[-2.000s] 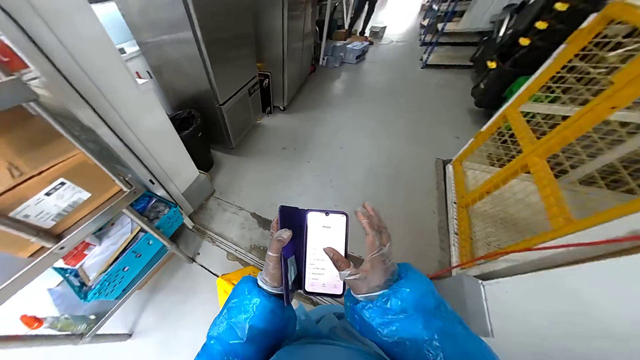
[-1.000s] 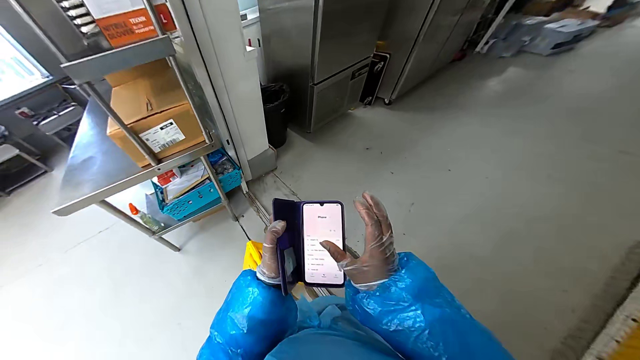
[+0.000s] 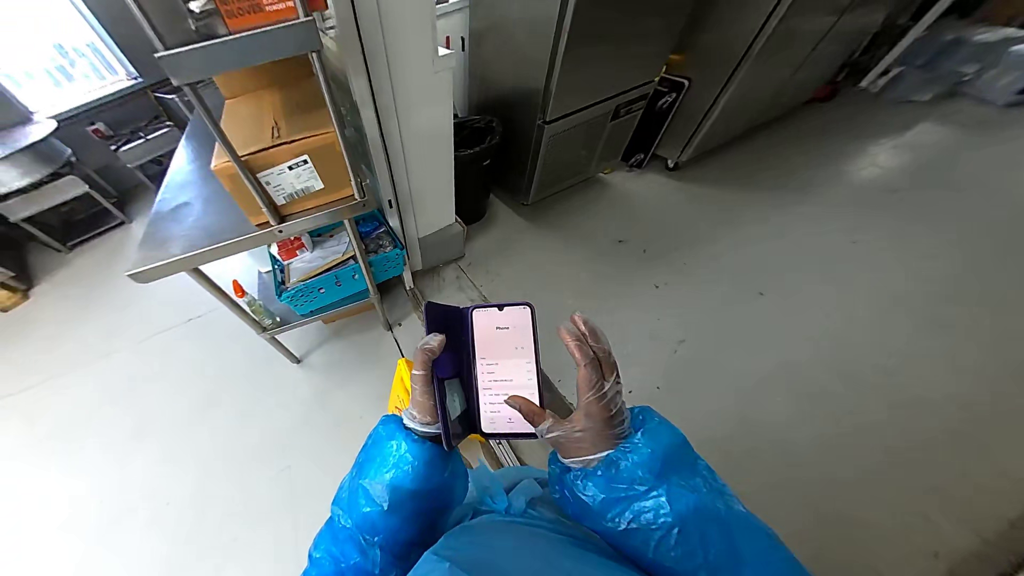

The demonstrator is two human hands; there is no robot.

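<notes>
A smartphone (image 3: 506,360) in a purple flip case (image 3: 452,344), its screen lit with a list, stands in front of my body. Clear gloves cover both hands, and blue plastic sleeves cover the forearms. My left hand (image 3: 426,384) grips the opened case flap at the left edge; most of its fingers are hidden behind the case. My right hand (image 3: 588,392) is at the phone's right side, its fingers spread and raised, the thumb over the lower screen. Whether the thumb touches the glass cannot be told. Below my left hand, part of a yellow object (image 3: 401,387) shows.
At the left stands a steel table (image 3: 188,192) with shelves, a cardboard box (image 3: 280,136), a blue plastic crate (image 3: 332,288) and a bottle with an orange cap (image 3: 254,304). Beyond the white door post (image 3: 424,120) are a black bin (image 3: 474,168) and steel cabinets (image 3: 608,64). Grey floor (image 3: 768,320) extends right.
The view has swung left, bringing in more of the steel table and losing the yellow mesh barrier. My left hand keeps its hold on the phone case; my right hand stays beside the screen.
</notes>
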